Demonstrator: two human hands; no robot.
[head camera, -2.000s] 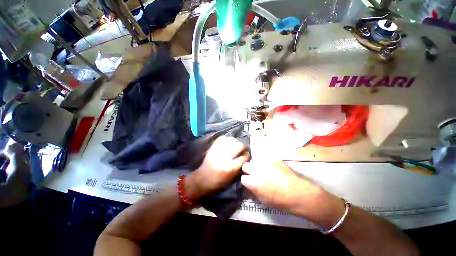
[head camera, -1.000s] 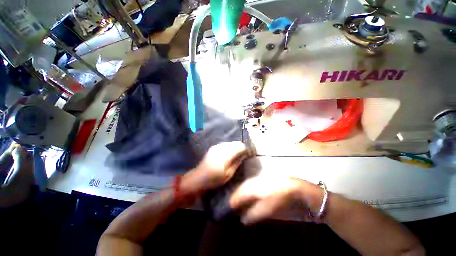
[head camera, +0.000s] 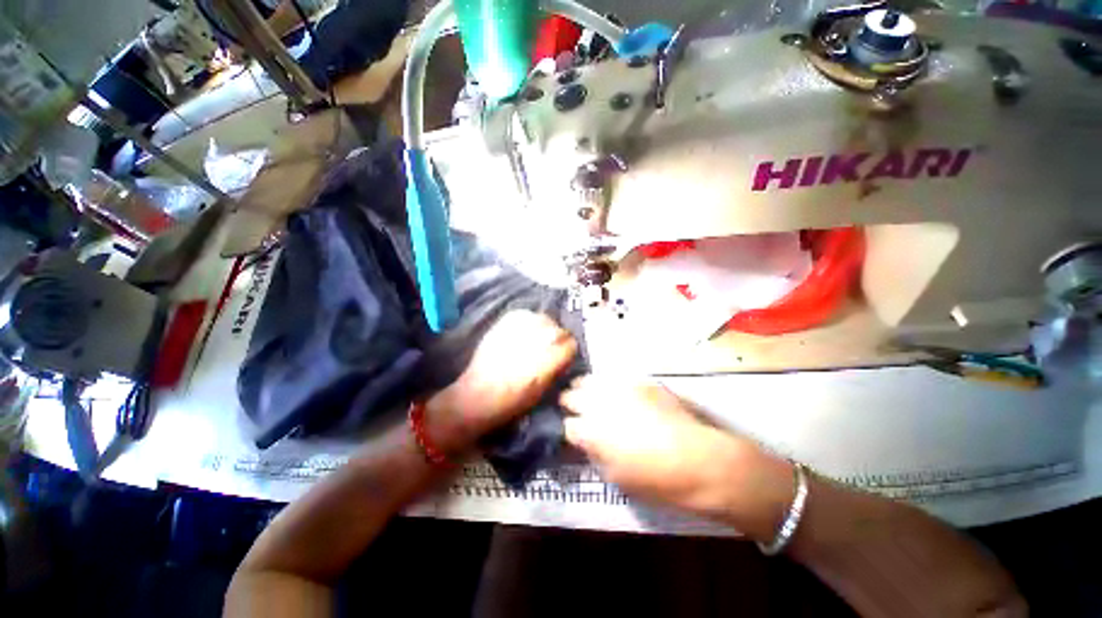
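Observation:
A dark grey-navy garment piece (head camera: 326, 326) lies bunched on the white table left of the needle, its right edge running to the presser foot (head camera: 592, 275). My left hand (head camera: 517, 362) presses and grips the cloth just in front of the presser foot. My right hand (head camera: 641, 437) is close beside it, its fingertips on the cloth's right edge; the fingers look closed on it. The fingertips are overexposed. The cream lockstitch machine (head camera: 713, 157) stands behind my hands. Its needle tip is not clear in the glare.
A blue lamp head (head camera: 428, 242) hangs left of the needle. A red plastic bag (head camera: 822, 296) with white contents lies under the machine arm. Snips (head camera: 985, 366) lie at the right. A red flat case (head camera: 179, 343) and another machine (head camera: 73, 316) are at the left.
The view has shifted, moving the machine left in the picture. The garment's left part is bunched differently. My right hand has moved up from the lower cloth to beside my left hand.

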